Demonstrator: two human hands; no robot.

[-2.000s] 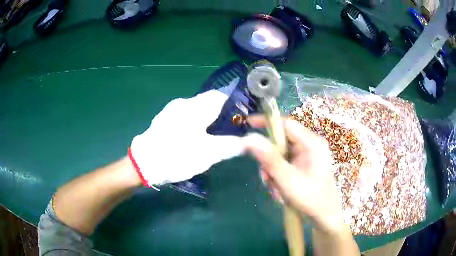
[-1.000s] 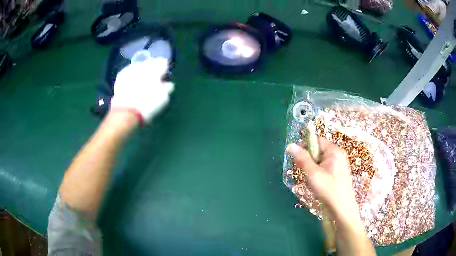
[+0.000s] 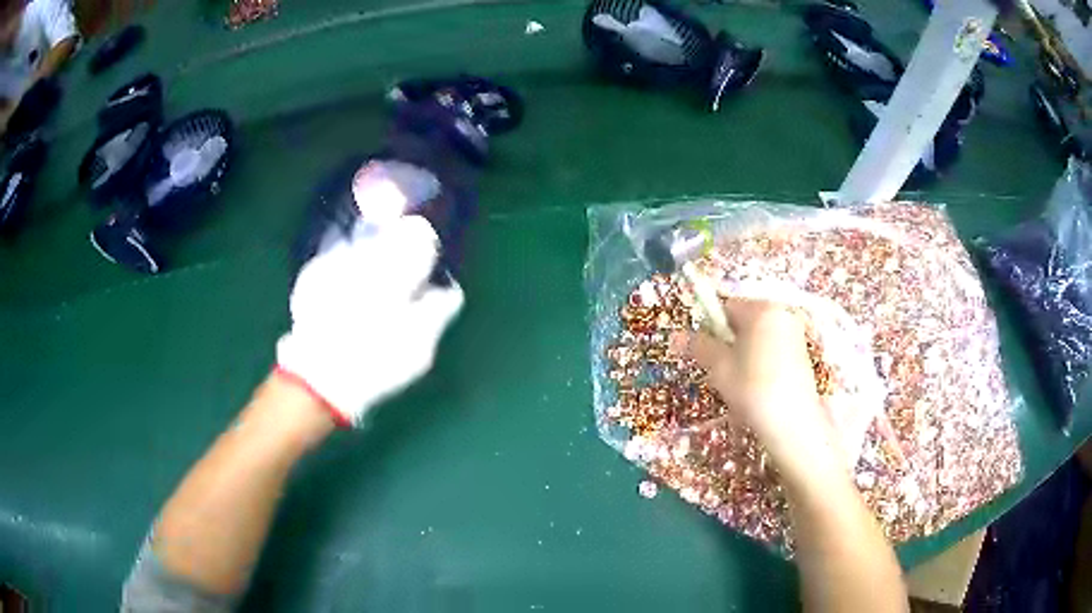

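Observation:
My gloved left hand lies over the near part of a dark fan unit left of the middle; its fingers are on the cage, and the blur hides the exact grip. The fan's base points away from me. My bare right hand holds the hammer by its wooden handle, over the open clear bag of copper pieces. The hammer head is blurred, with a yellow-green end showing. The right fingertips are among the loose copper pieces; whether they pinch one cannot be told.
More dark fan units lie at the left and along the back of the green surface. A pale metal post stands behind the bag. A bag of dark parts is at the right. A person's sleeve shows top left.
My left hand has let go of the fan at the left and is on another one. That earlier fan now lies further left. My right hand has moved its fingers into the copper pieces.

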